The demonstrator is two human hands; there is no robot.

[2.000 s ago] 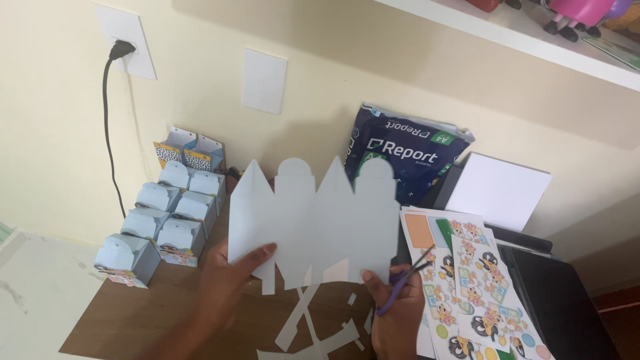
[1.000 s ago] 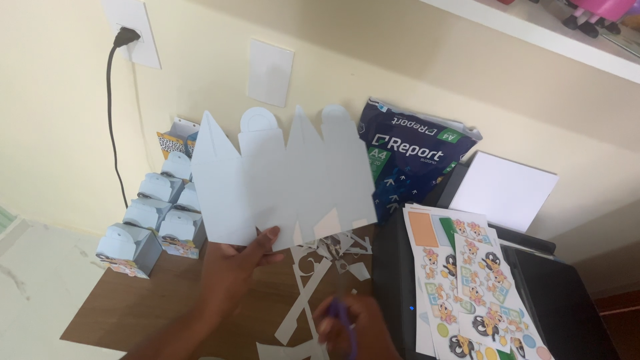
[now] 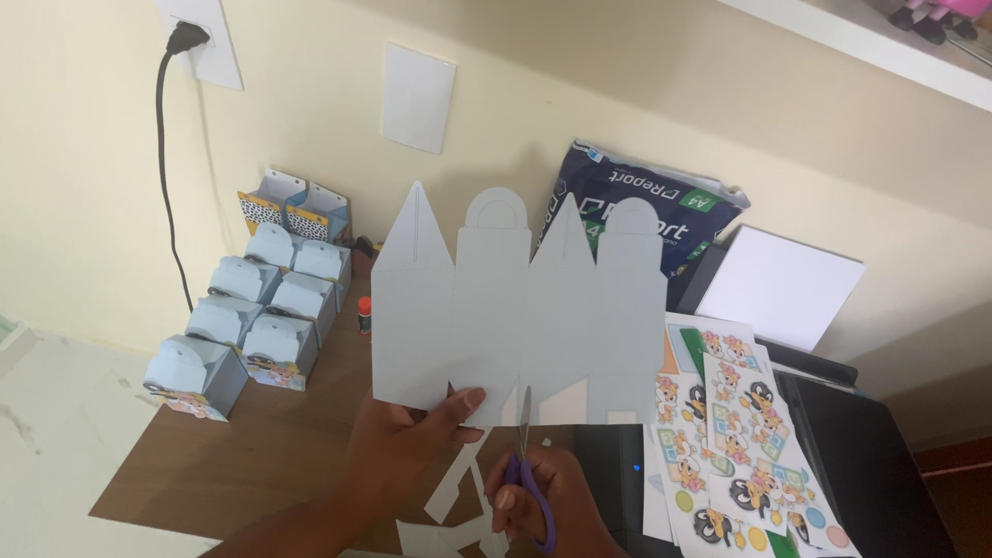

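My left hand (image 3: 434,434) pinches the lower left edge of a pale blue cardstock box template (image 3: 519,325), which has two pointed flaps and two rounded flaps at its top. My right hand (image 3: 542,496) holds purple-handled scissors (image 3: 531,496), their blades pointing up at the template's lower edge, beside whitish uncut areas between its bottom tabs. Under my hands, cut paper scraps (image 3: 457,480) lie on the brown wooden tabletop (image 3: 263,473).
Several folded light blue boxes (image 3: 294,302) stand at left, near a glue stick (image 3: 365,316). Behind the template leans a dark blue paper pack (image 3: 659,209). Printed cartoon sheets (image 3: 744,434) lie on a black printer (image 3: 860,449) at right. A black cord (image 3: 161,155) hangs from a wall outlet.
The scissors in my right hand have moved up to the template's lower edge. The template has shifted right and sits more level than one second ago.
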